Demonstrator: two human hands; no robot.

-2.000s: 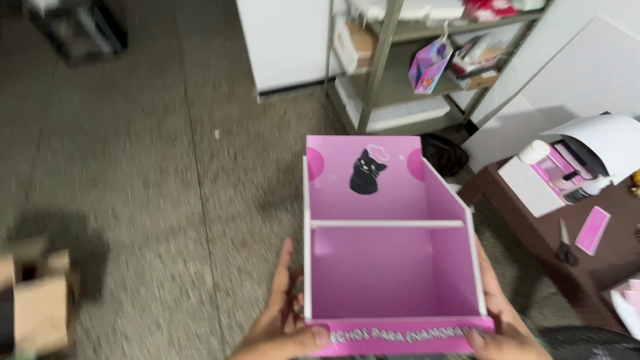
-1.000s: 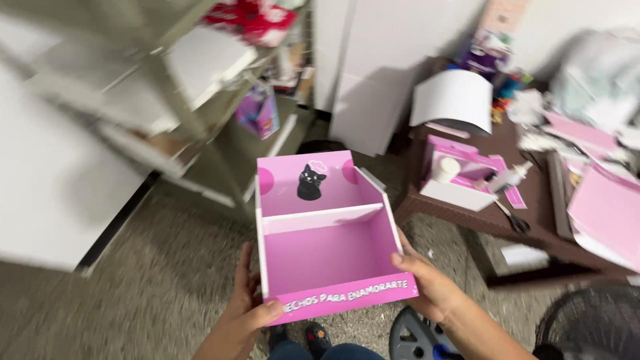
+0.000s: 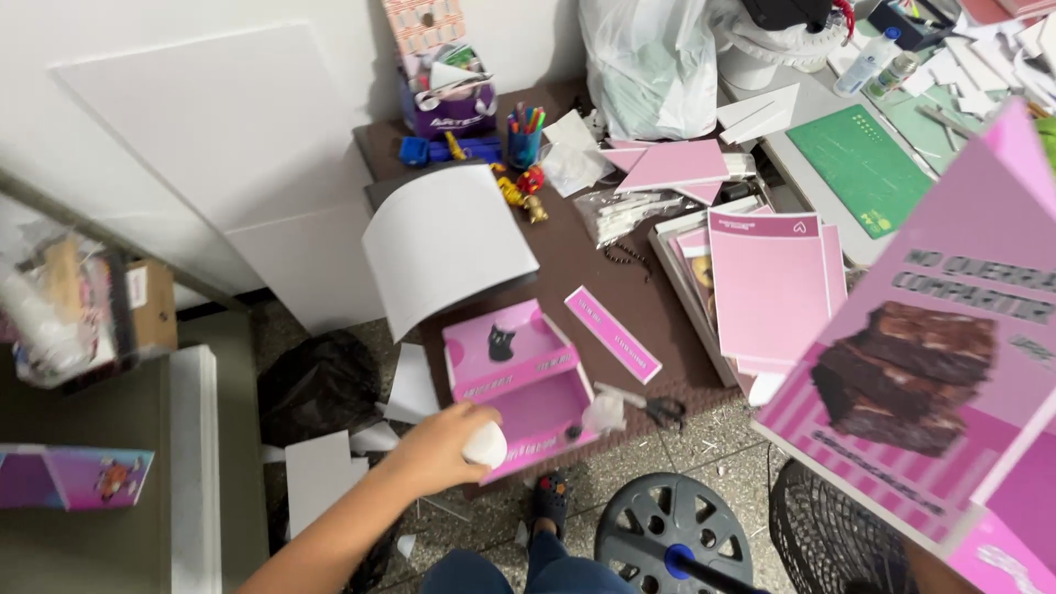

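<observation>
My left hand holds a round white-capped container at the front left of a pink display box with a black cat on its back panel, which sits at the brown table's corner. A small white bottle or wad and a dark round piece are at the box's right end. On the far right a second pink box, with a brownie picture on its side, is raised close to the camera; my right hand is hidden, and only a bit of forearm shows below it.
Scissors and a pink printed strip lie on the brown table. Behind are a curved white sheet, a marker cup and stacked pink sheets. A stool and a fan stand below; a shelf is left.
The pink box held in both hands has moved to the far right and is turned side-on. My left hand has let go of it and now holds the white-capped container. The view has swung toward the table.
</observation>
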